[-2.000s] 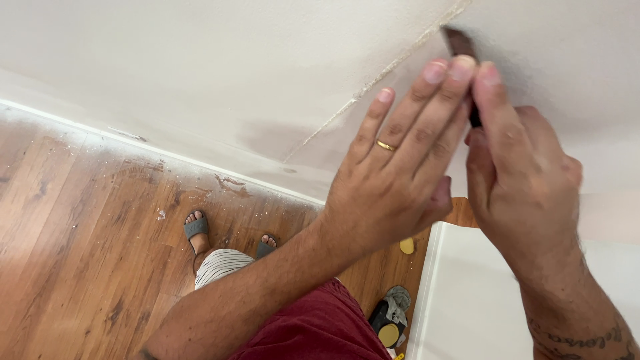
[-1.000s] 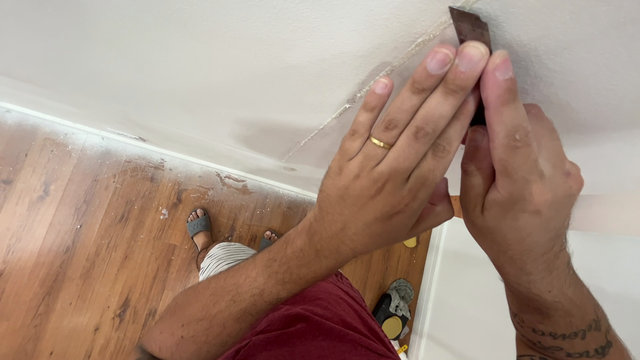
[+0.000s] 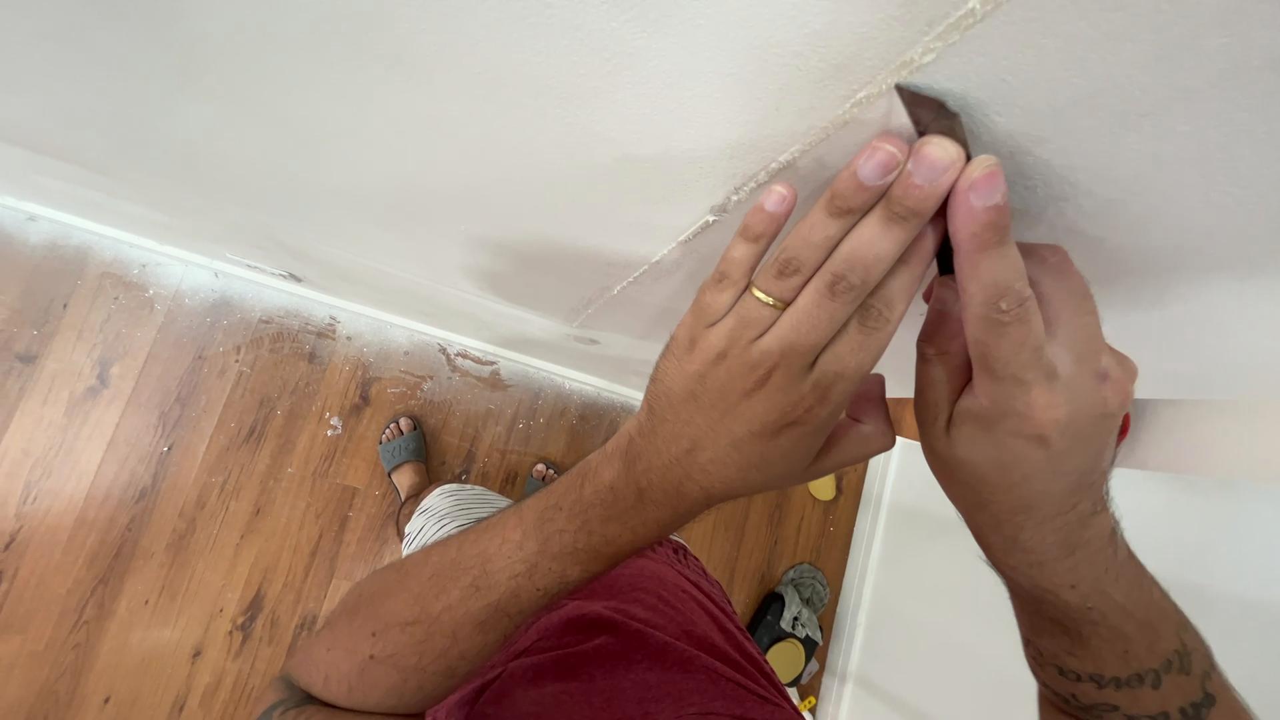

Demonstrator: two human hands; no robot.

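A raised, rough seam (image 3: 790, 155) runs diagonally across the white wall (image 3: 350, 120). Just right of it, the dark metal blade of a scraper (image 3: 936, 116) lies close to the wall, its corner beside the seam. My right hand (image 3: 1030, 340) grips the tool's handle, with the index finger stretched along it toward the blade. The fingertips of my left hand (image 3: 790, 310), which wears a gold ring, press against the blade from the left. Most of the handle is hidden; a bit of red shows behind my right hand.
Below the wall runs a white baseboard (image 3: 330, 297). White dust and smears cover the wood floor (image 3: 200, 480) along it. Sandalled feet (image 3: 403, 445) stand there. A black-and-yellow object with grey cloth (image 3: 790, 625) lies on the floor beside a white panel (image 3: 950, 600).
Both hands and the scraper have moved a little down along the seam since one second ago. The grip looks the same.
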